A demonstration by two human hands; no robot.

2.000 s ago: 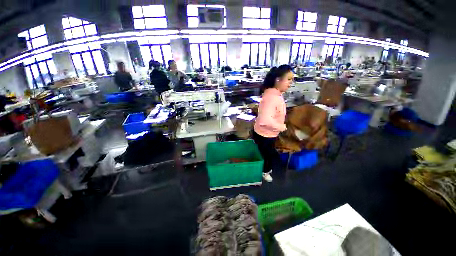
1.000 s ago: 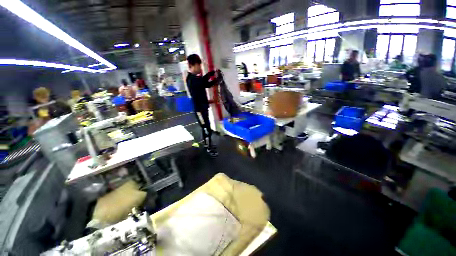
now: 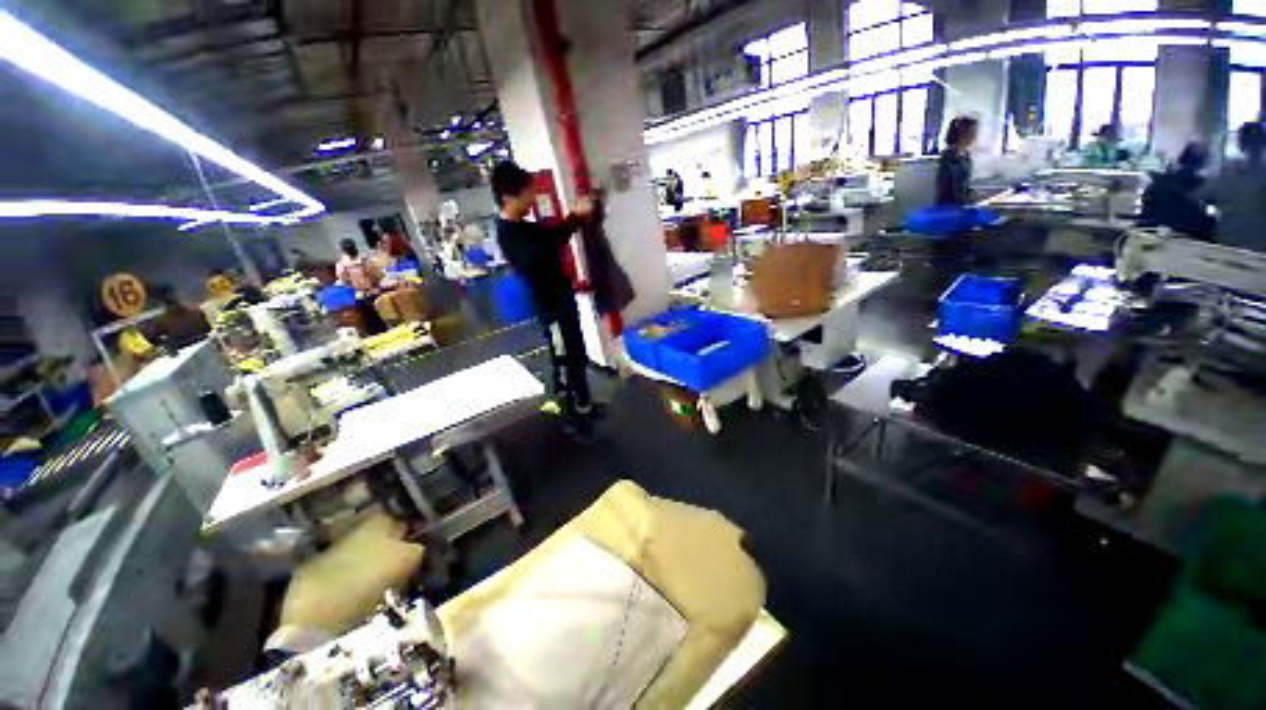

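Neither of my hands is in the picture. Nearest in front of me, yellow-tan cut panels [image 3: 683,548] lie draped on a white table at the bottom centre. A paler, whitish piece [image 3: 569,624] lies on top of them. The white head of a sewing machine [image 3: 368,666] stands just left of the panels, cut off by the lower edge. Another yellow-tan piece [image 3: 347,576] lies behind the machine head.
A white sewing table [image 3: 437,405] stands ahead left. A person in black [image 3: 542,278] stands by a pillar, holding up a dark piece. A blue tote [image 3: 701,350] is beside them. Black material [image 3: 1000,402] lies on a table at right; a green bin [image 3: 1208,624] is lower right.
From two seconds ago the view has swung left, from the green bin and the person in pink to the tan panels. Over the last second it shifted slightly; the standing person's dark piece hangs lower.
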